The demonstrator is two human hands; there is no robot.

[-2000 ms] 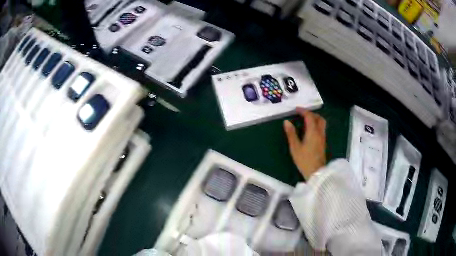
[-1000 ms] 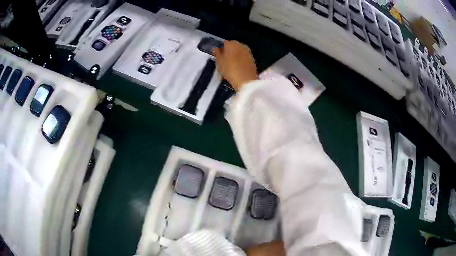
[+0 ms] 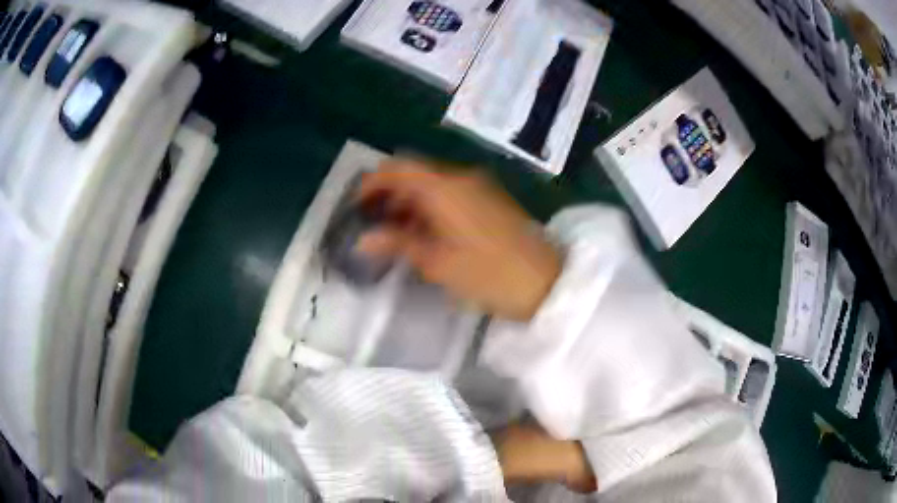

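Note:
My right hand (image 3: 457,236) is blurred over the upper left corner of the foam tray (image 3: 270,329). Its thumb and fingers close on the edge of a dark watch body (image 3: 352,241) at the corner pocket; blur hides whether the body is lifted. My left hand (image 3: 541,460) shows only as a strip of skin by the wrist, under my right sleeve; its fingers are hidden. My sleeves cover most of the tray. An open box base (image 3: 502,83) with a black strap (image 3: 549,98) lies beyond. A printed white box (image 3: 679,157) lies to its right.
A tall stack of foam trays (image 3: 59,246) with dark watches stands at left. Filled trays (image 3: 757,59) line the far right. Narrow white boxes (image 3: 802,285) lie at right, near a small tray piece (image 3: 733,354). More boxes (image 3: 418,34) lie at the top on the green surface.
My right hand has moved from the open box back to the near tray. The printed box, partly hidden by my arm a second ago, is uncovered. The whole view has shifted.

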